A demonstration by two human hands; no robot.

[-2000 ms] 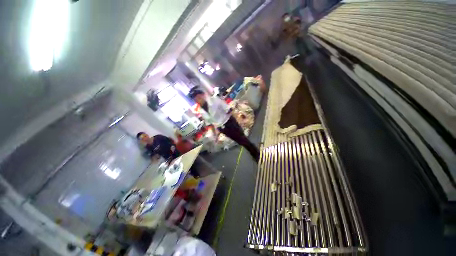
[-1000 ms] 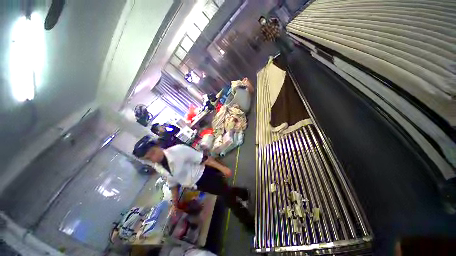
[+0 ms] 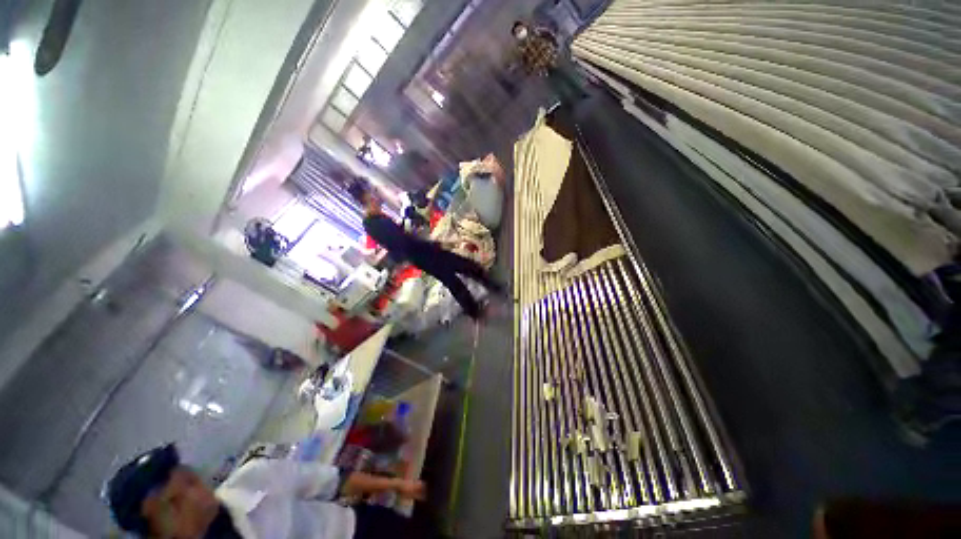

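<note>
Neither of my hands is clearly in view. A long rack of bare metal tubes [image 3: 590, 347] lies on the right of centre. Small pale fabric scraps [image 3: 599, 426] lie on its tubes near the close end. Beige fabric [image 3: 532, 179] and dark brown fabric [image 3: 580, 216] cover its far part. A ribbed pale fabric panel [image 3: 801, 95] spreads over another rack at the upper right, with fabric layers hanging below it.
A person in white [image 3: 285, 500] is at the lower left. Another in dark clothes [image 3: 411, 247] is farther back. A worktable [image 3: 364, 363] holds goods. Piled cloth [image 3: 464, 237] and a yellow floor line [image 3: 464, 421] lie left of the rack.
The person in white has moved closer, to the lower left. The person in dark clothes now stands in the aisle. The racks have shifted left in view; their fabrics look unchanged.
</note>
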